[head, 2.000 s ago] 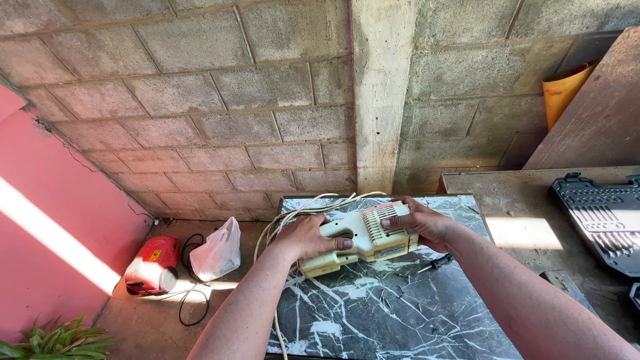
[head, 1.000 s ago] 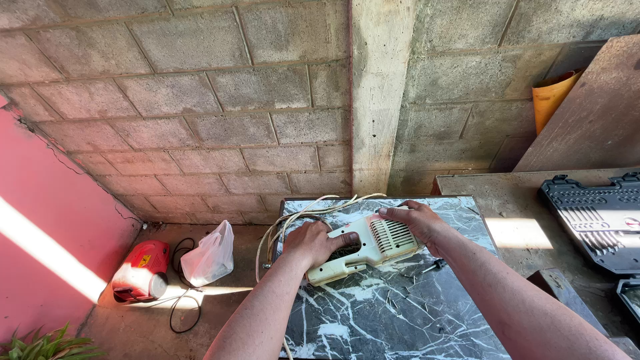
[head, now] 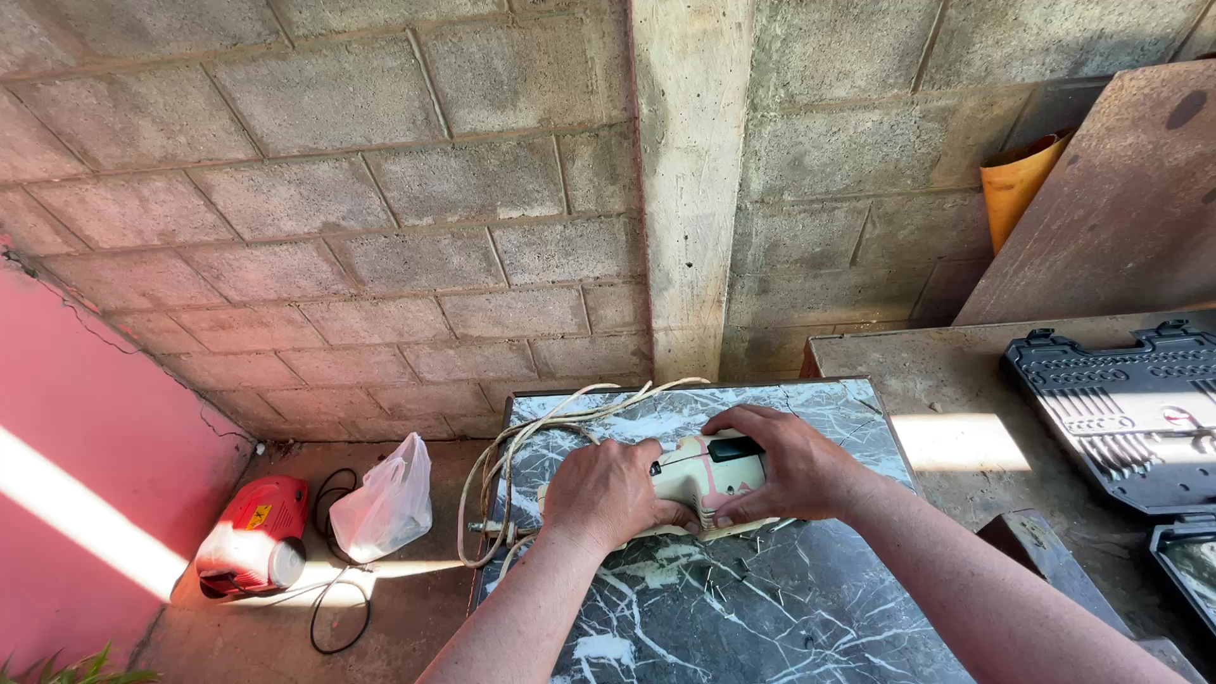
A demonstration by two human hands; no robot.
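A cream plastic appliance housing (head: 698,467) with pinkish patches and a black part on top rests on a dark marble-patterned tabletop (head: 665,608). My left hand (head: 603,489) grips its left part, covering much of it. The fingers and thumb of my right hand (head: 793,465) hold its right end, beside the black part. Both thumbs meet near the front edge of the housing. A pale cord (head: 518,446) loops at the left and back of the table, its plug end by my left wrist. Several small dark screws or bits (head: 760,589) lie in front of the housing.
A socket tool case (head: 1121,408) lies open on the bench at right, near a dark metal piece (head: 1045,560). A rusty sheet (head: 1111,209) and an orange item (head: 1021,185) lean on the block wall. On the floor at left are a red machine (head: 252,537) and a plastic bag (head: 385,503).
The housing has been turned over: its slotted vent face showed a second ago, and now a side with a black part faces up. Both hands are still on it.
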